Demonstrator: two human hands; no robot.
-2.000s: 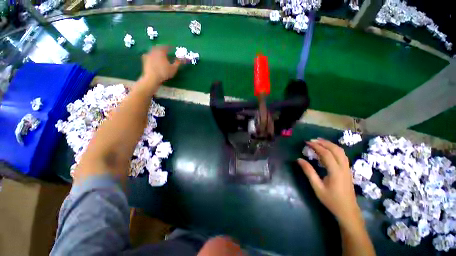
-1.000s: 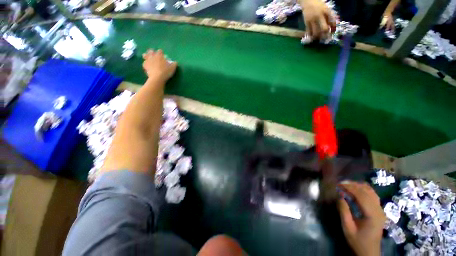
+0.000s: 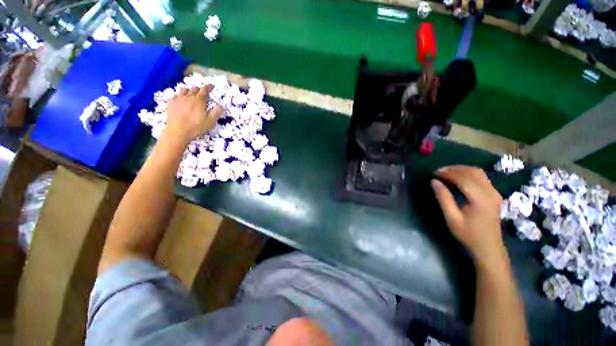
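Note:
My left hand [image 3: 191,113] lies on the left pile of white plastic modules [image 3: 233,145], fingers spread; whether it grips a module cannot be told. My right hand [image 3: 469,196] is just right of the hand press, thumb and fingers curved apart, with no part visible in it. The black hand press [image 3: 378,115] stands on the dark green bench top, its red lever handle [image 3: 426,44] pointing up. The fixture [image 3: 375,177] is at the press foot; whether a part sits in it is unclear.
The right pile of modules [image 3: 574,230] lies beyond my right hand. A blue bin [image 3: 101,94] with a few parts is at far left, above cardboard boxes [image 3: 61,236]. The green conveyor belt [image 3: 304,47] runs behind, with a bluish bar [image 3: 466,39] across it. A metal post [image 3: 581,142] stands at right.
My left hand has moved back from the belt onto the left pile. My right hand has come away from the press. The other person's hand over the far modules is gone from view.

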